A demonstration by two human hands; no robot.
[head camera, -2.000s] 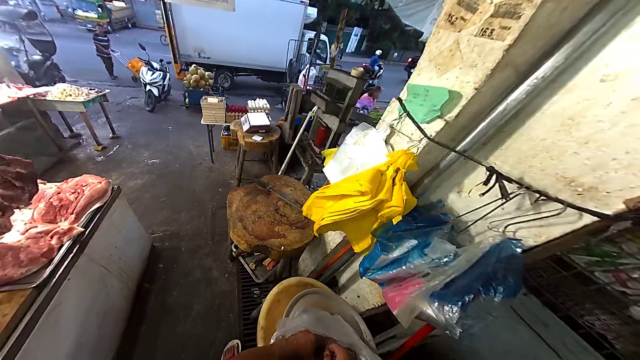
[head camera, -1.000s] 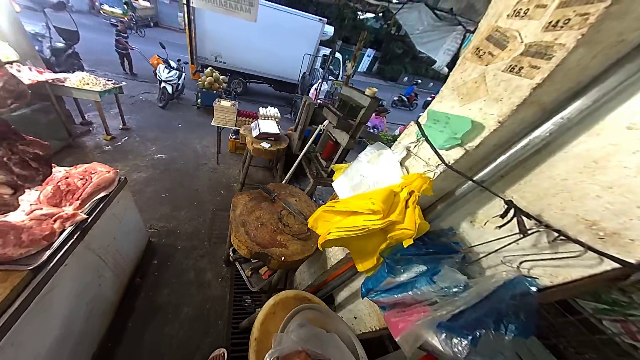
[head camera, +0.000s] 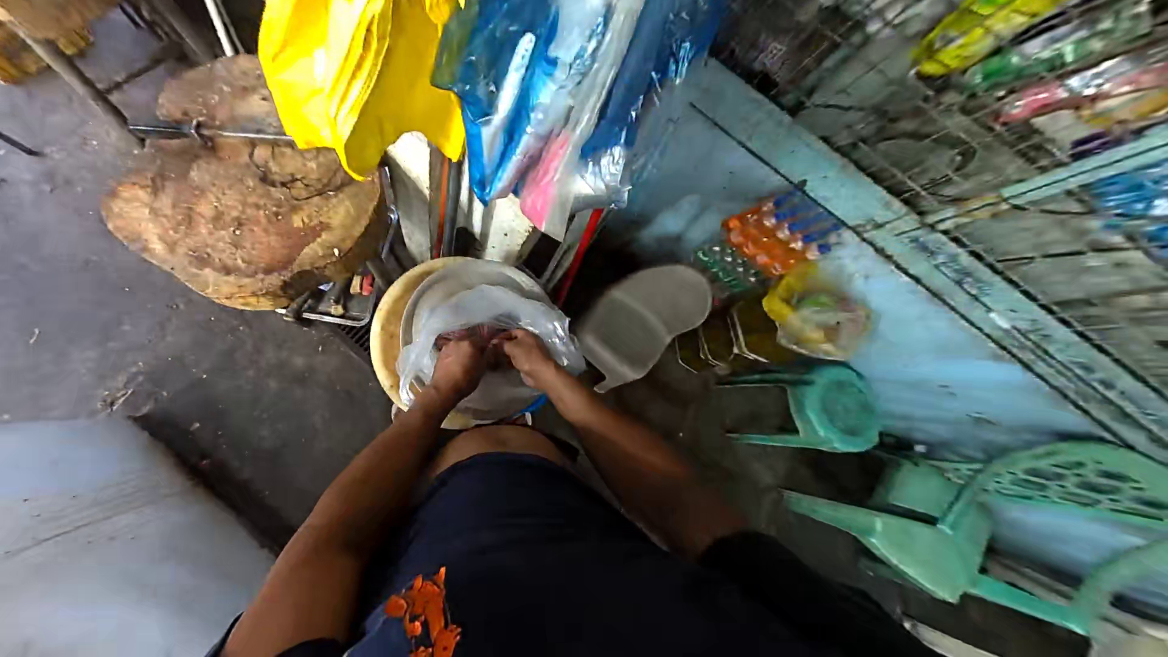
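Observation:
My left hand [head camera: 459,363] and my right hand [head camera: 529,356] are close together over a clear plastic bag [head camera: 511,306]. The fingers of both are curled at the bag's gathered middle, where something dark reddish shows; what it is cannot be made out. The bag lies on round whitish lids or basins [head camera: 447,278], stacked on a wider yellowish round one [head camera: 388,319] in front of my body.
A thick wooden chopping block [head camera: 246,219] stands ahead on the left. Yellow plastic bags [head camera: 356,82] and blue plastic bags [head camera: 511,100] hang ahead. To the right are a grey plastic stool [head camera: 648,319], bottle packs [head camera: 780,233] and green plastic chairs [head camera: 922,529].
The view has swung down and to the right. Both hands now show over the clear bag; one second ago they were largely out of view at the bottom edge.

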